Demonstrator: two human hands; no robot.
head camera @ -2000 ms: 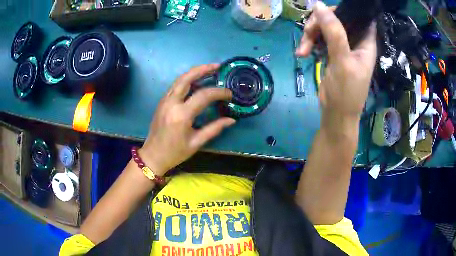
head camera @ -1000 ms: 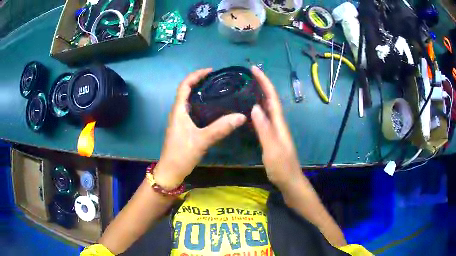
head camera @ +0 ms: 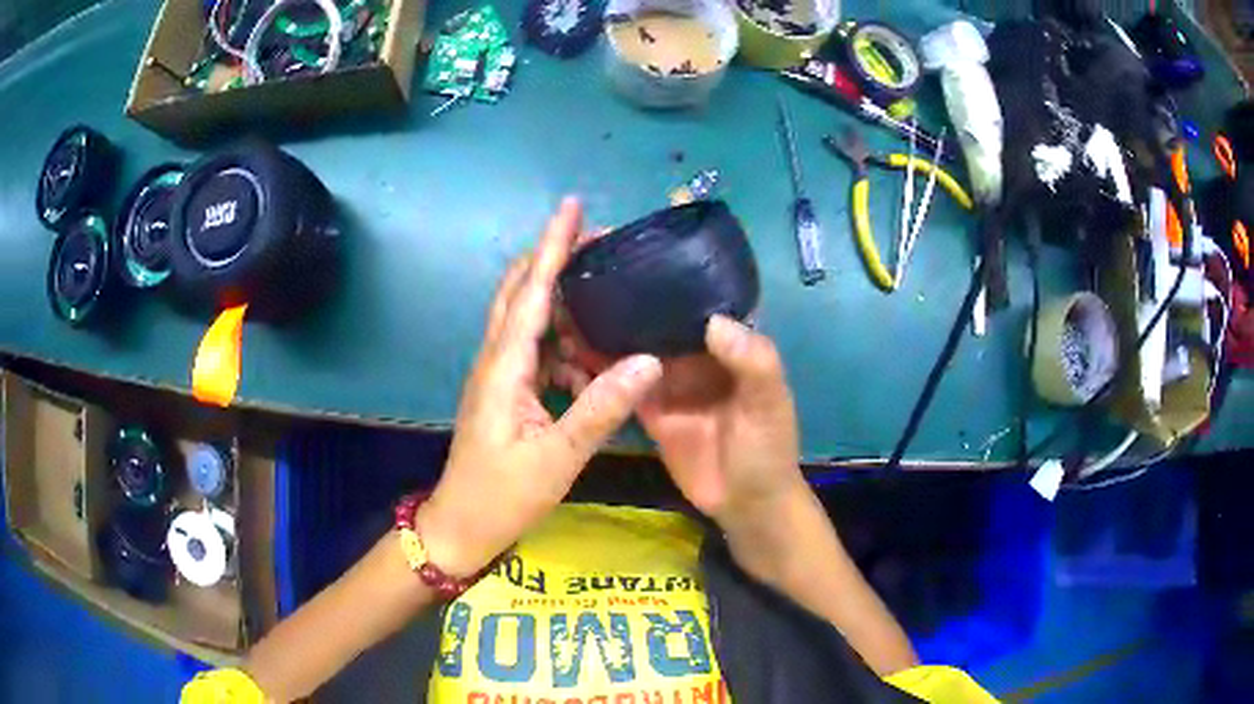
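A fist-sized black rounded speaker body [head camera: 660, 279] is held between my hands over the bench in the middle. Its smooth dark side faces up and its driver end is not visible. My left hand [head camera: 530, 378] is against its left side, fingers pointing up and thumb at its lower edge. My right hand [head camera: 729, 420] holds it from below and the right, thumb on its lower right side. Some fingers are hidden under the speaker.
At left stand a black speaker [head camera: 255, 227] with an orange strap [head camera: 219, 355] and several drivers [head camera: 79, 268]. Parts box [head camera: 275, 103], circuit boards [head camera: 472, 58] and screw tub [head camera: 670, 48] lie behind. Screwdriver [head camera: 807, 227], yellow-handled pliers [head camera: 864, 220], tape roll [head camera: 1073, 348] and cables are right.
Two seconds ago my left hand was on a green-rimmed driver and my right hand was raised at right. Since one second ago the speaker has tilted, its driver face turning out of view.
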